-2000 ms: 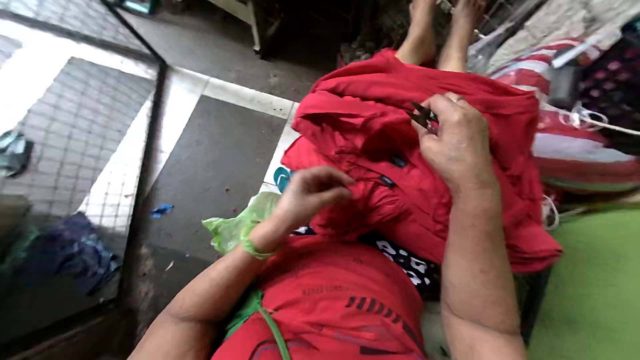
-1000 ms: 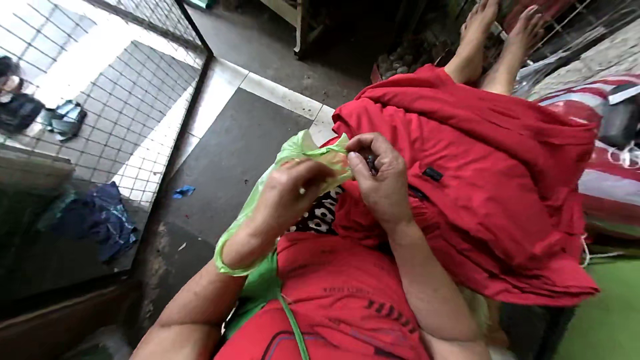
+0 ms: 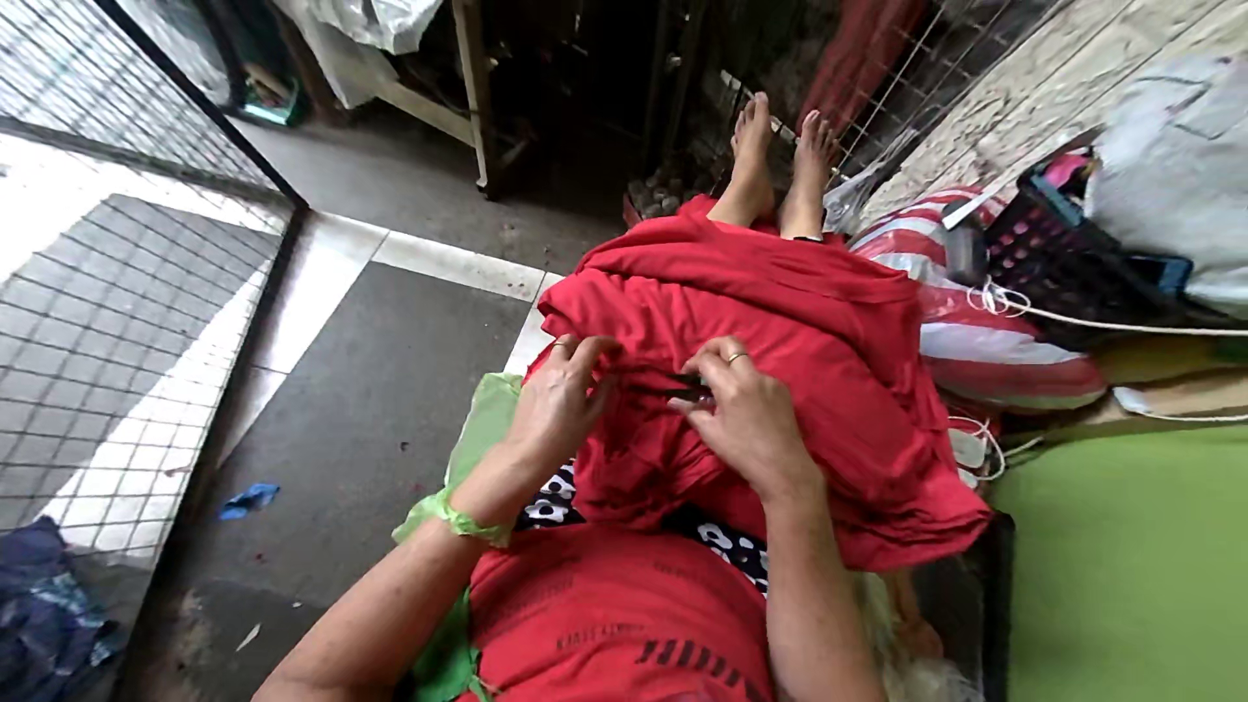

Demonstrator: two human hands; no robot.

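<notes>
Red cloth [image 3: 780, 390] lies bunched over the lap and legs. My left hand [image 3: 570, 390] pinches a fold of it near the left side, fingers closed. My right hand [image 3: 736, 400] holds a small dark tool [image 3: 690, 390], perhaps thread snips, between thumb and fingers, just above the cloth. A light green plastic bag [image 3: 483, 439] hangs from my left wrist, its handle looped around it. Black-and-white patterned fabric [image 3: 554, 502] shows under the red cloth.
A black wire-mesh frame [image 3: 229, 380] stands at left. A blue scrap [image 3: 250, 500] lies on the dark floor. At right are a red-and-white striped sack [image 3: 1014, 366], a black plastic crate [image 3: 1063, 234], white cord [image 3: 1121, 327] and a green surface [image 3: 1131, 556].
My left hand has left the mouth of the green bag and is now on the red cloth. My right hand has also moved from the bag to over the cloth, with the dark tool showing.
</notes>
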